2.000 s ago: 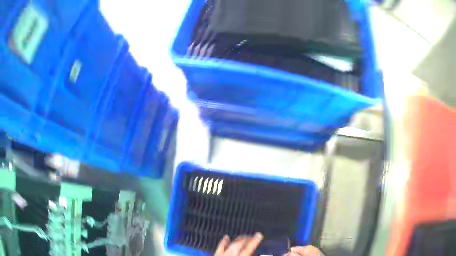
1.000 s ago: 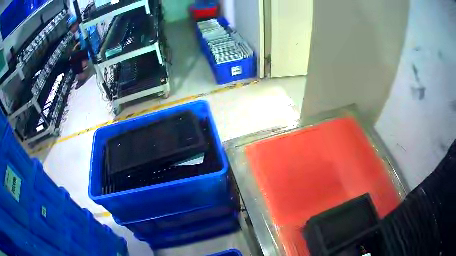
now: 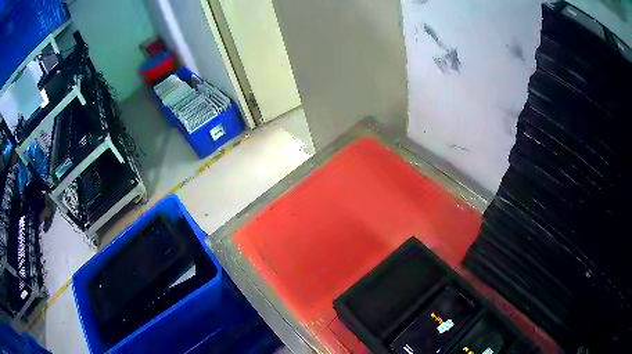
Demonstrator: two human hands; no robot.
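Neither of my hands shows in the picture. A black compartment tray [image 3: 395,285] lies on the red mat [image 3: 339,214] at the lower middle, cut off by the bottom edge. Its upper pocket shows no parts. The lower pockets hold dark pieces with small yellow and white marks, too small to make out. A tall leaning stack of black trays [image 3: 575,166] stands on the right, against the white wall.
A blue crate [image 3: 149,332] holding black trays and a white sheet stands left of the grey-edged bench [image 3: 267,294]. Rack trolleys [image 3: 104,166] stand at the left. By the door, a blue crate of pale items [image 3: 211,135] sits before a red container [image 3: 159,67].
The view has swung right, away from the low blue crate where both hands showed two seconds ago. The bench, mat, tray and tray stack now fill more of the picture. No hand shows now.
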